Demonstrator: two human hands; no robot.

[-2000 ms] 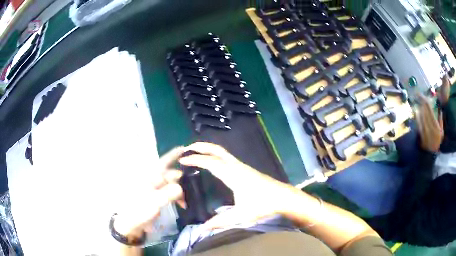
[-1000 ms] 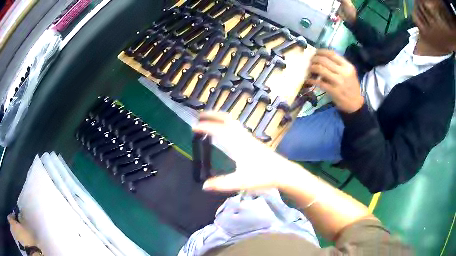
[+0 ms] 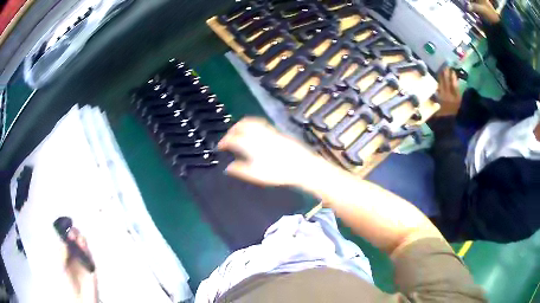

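Black angled handle bodies point(image 3: 169, 133) with small silver spots overlap in two rows on the black mat point(image 3: 237, 207). My right hand point(image 3: 257, 154) is over the mat, its fingertips at the near end of the right row. The fingers are bent; whether they hold a piece cannot be told. My left hand point(image 3: 82, 273) is low at the left over the white sheets point(image 3: 118, 237), blurred and overexposed. It holds a slim black piece point(image 3: 84, 254), with a dark rounded end above the fingers.
C-shaped black handles point(image 3: 355, 145) lie in rows on a tan board point(image 3: 222, 32). A second worker point(image 3: 503, 177) sits at the right by a light grey box point(image 3: 408, 26). A clear plastic bag point(image 3: 53, 56) is at the upper left. Pale cloth point(image 3: 290, 242) bunches at my lap.
My right hand no longer shows the upright black piece it held and is now at the rows' near end. My left hand has come further into view over the sheets. The view has turned left.
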